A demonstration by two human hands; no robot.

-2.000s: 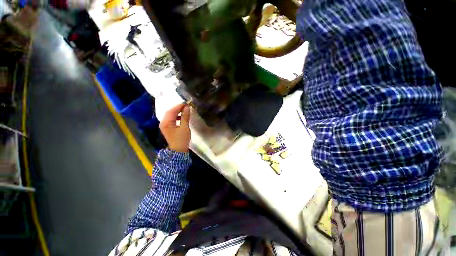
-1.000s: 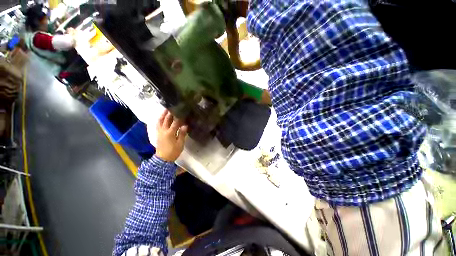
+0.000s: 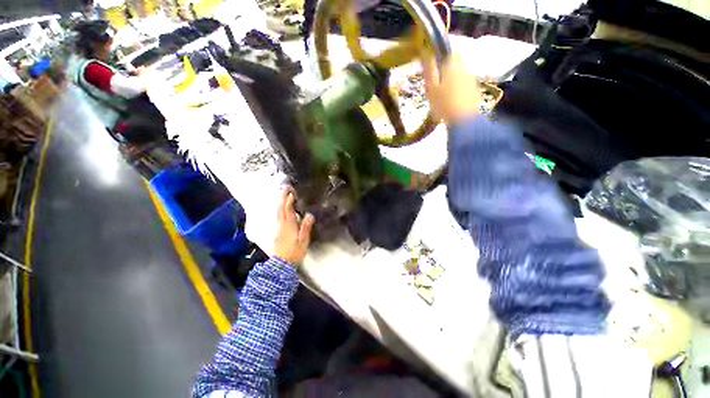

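Observation:
The green hand press (image 3: pixel 342 128) stands on the white-covered bench, with its dark head towards the left. My left hand (image 3: pixel 294 229) is at the die area under the head, thumb and finger a little apart; whether a small piece is between the fingertips cannot be told. My right hand (image 3: pixel 454 87) is blurred and lies at the right rim of the spoked handwheel (image 3: pixel 321 39); its fingers are not clear. Small pale gold fittings (image 3: pixel 423 272) lie loose on the bench in front of the press, beside a black cloth (image 3: pixel 389 216).
A clear plastic bag (image 3: pixel 662 225) with dark contents lies at the right, below black material (image 3: pixel 623 109). A tray of metal pieces (image 3: pixel 489 97) is behind the wheel. Blue bins (image 3: pixel 195 206) stand by the aisle (image 3: pixel 101 256). Another person (image 3: pixel 105 82) is at the far left.
The view has shifted, so the wheel now shows almost whole. My right hand, out of view before, has come into view at the wheel. My left hand stays by the die area.

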